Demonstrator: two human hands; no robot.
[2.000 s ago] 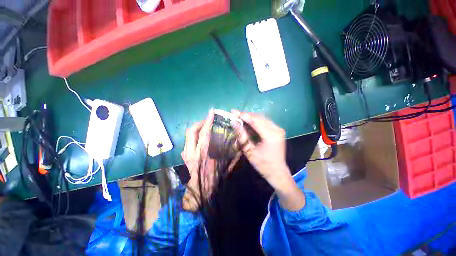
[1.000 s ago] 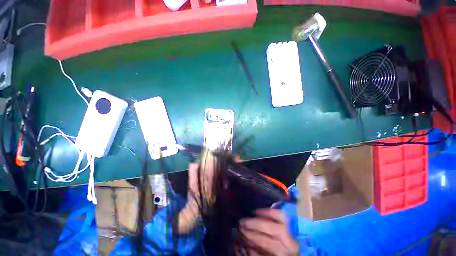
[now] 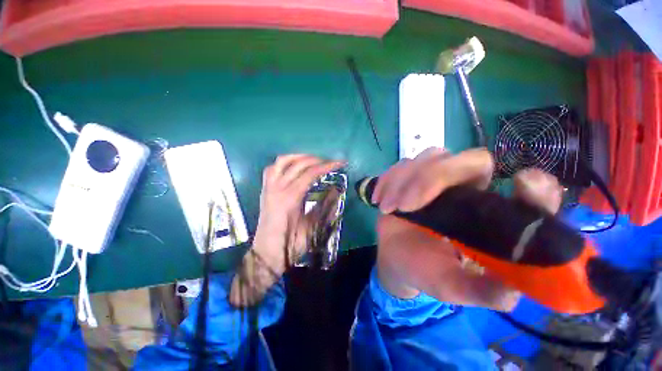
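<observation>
The power bank inner assembly (image 3: 335, 210) lies at the green bench's front edge, with a white frame and dark, shiny inside. My left hand (image 3: 285, 199) grips it from the left, thumb and fingers around its upper part; dark hair strands partly hide both. My right hand (image 3: 450, 224) is closed around the electric screwdriver (image 3: 501, 224), black with an orange rear. The screwdriver lies nearly level, its yellow-ringed front end pointing left toward the assembly. I cannot see the tip touching anything.
A white shell (image 3: 207, 192) and a power bank with round black display (image 3: 99, 185) and cables lie left. A white tray (image 3: 422, 112), thin dark rod (image 3: 364, 103), hammer (image 3: 468, 87) and fan (image 3: 532, 141) lie beyond. Red trays (image 3: 218, 20) line the back.
The screwdriver, lying by the fan at first, is now held up in my right hand beside the assembly. My left hand has settled on the assembly, which lay on the bench a second ago. The view has shifted.
</observation>
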